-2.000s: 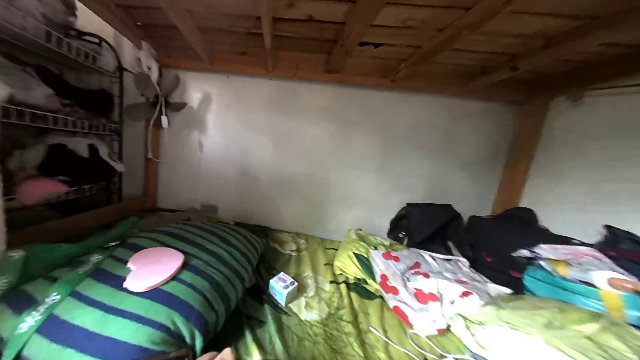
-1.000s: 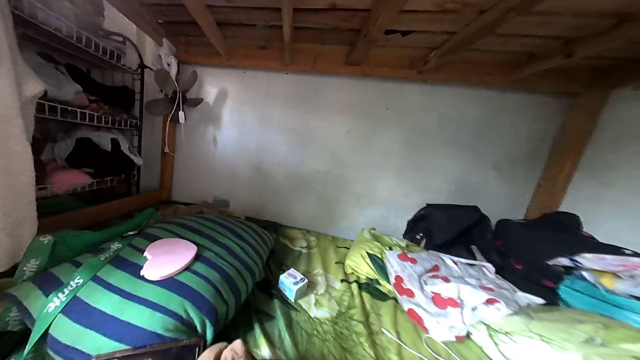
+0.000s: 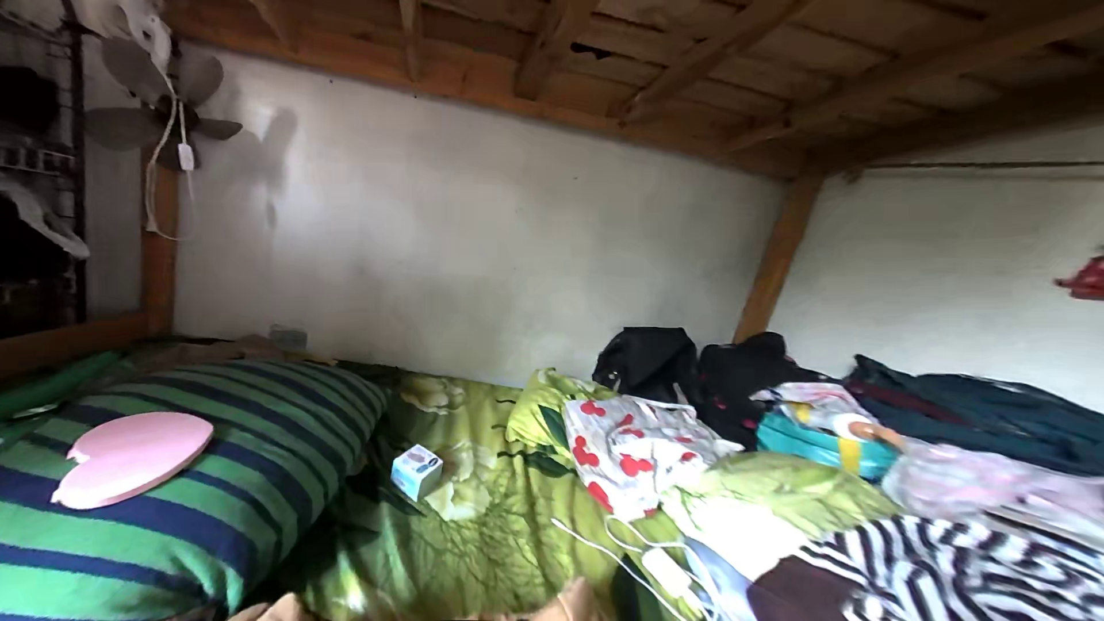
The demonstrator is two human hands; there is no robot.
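Note:
At the bottom edge, small skin-toned shapes show, seemingly parts of my left hand [image 3: 274, 609] and my right hand [image 3: 571, 602]; most of both is cut off, so their grip is hidden. Left of them, a green and navy striped pillow [image 3: 293, 431] bears a pink heart-shaped object [image 3: 142, 457]. A small white and blue box [image 3: 417, 472] rests on the green floral bedsheet [image 3: 483, 535], right of the pillow. A white cable with a white plastic block [image 3: 668, 571] lies to the right of my right hand.
Folded white cloth with red prints [image 3: 630, 444], a black bag [image 3: 647, 362], a teal item [image 3: 780, 440] and a black-and-white striped cloth [image 3: 975, 569] lie at right. A fan [image 3: 164, 108] hangs at upper left by a rack. Wooden slats [image 3: 673, 69] are overhead.
The view has turned to the right, bringing the striped cloth and more clothes into sight. The pillow, pink object and small box keep their places on the bed.

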